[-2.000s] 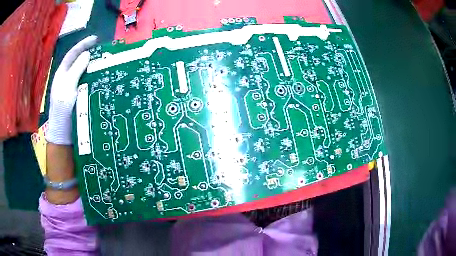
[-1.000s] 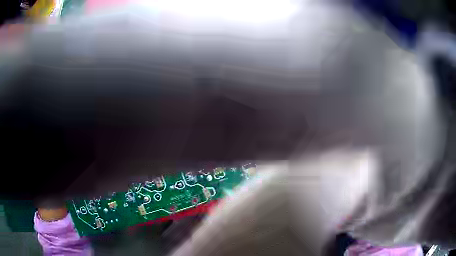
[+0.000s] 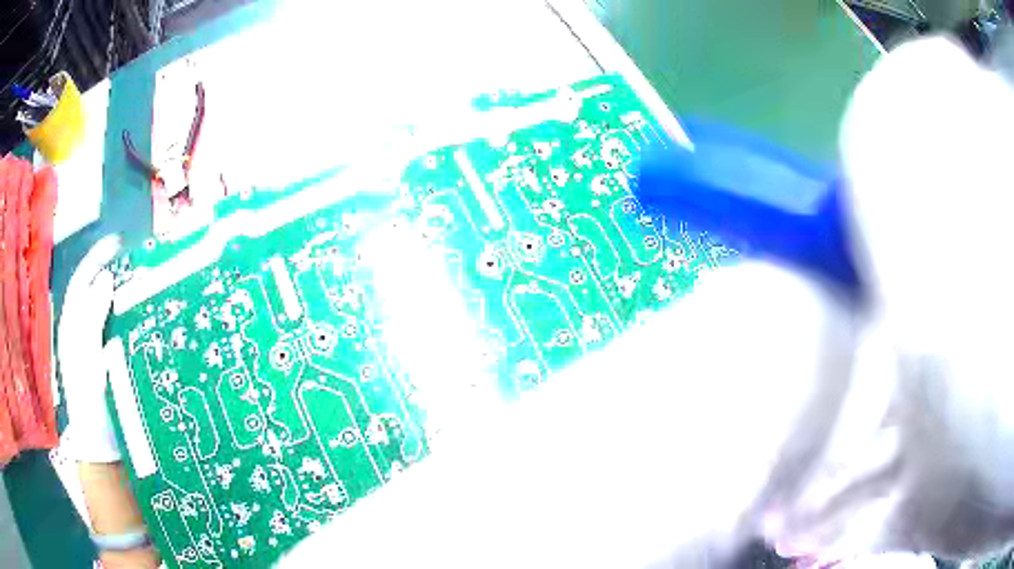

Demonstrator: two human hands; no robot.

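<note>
A large green printed circuit board (image 3: 228, 413) lies tilted in front of me, with a long white strip along its far edge and glare across its middle. My left hand (image 3: 87, 361), in a white glove, holds its left edge; part of the hand is hidden at the board. My right hand (image 3: 767, 383), white-gloved, is very close to the camera, blurred and overexposed. It grips a blue object (image 3: 751, 200) above the board's right side; blur hides what it is exactly. The right hand covers the board's near right part.
Open cutters (image 3: 176, 167) with dark red handles lie beyond the board on the washed-out pad (image 3: 334, 78). A yellow pen cup (image 3: 59, 125) stands on white paper (image 3: 80, 183) at upper left. Red stacked sheets (image 3: 25, 300) are at the left edge. A green surface (image 3: 734, 61) lies beyond a rail.
The large grey blur of a second ago has cleared. My right hand now shows with a blue object. The view has shifted and brightened. My left hand is still at the board's left edge.
</note>
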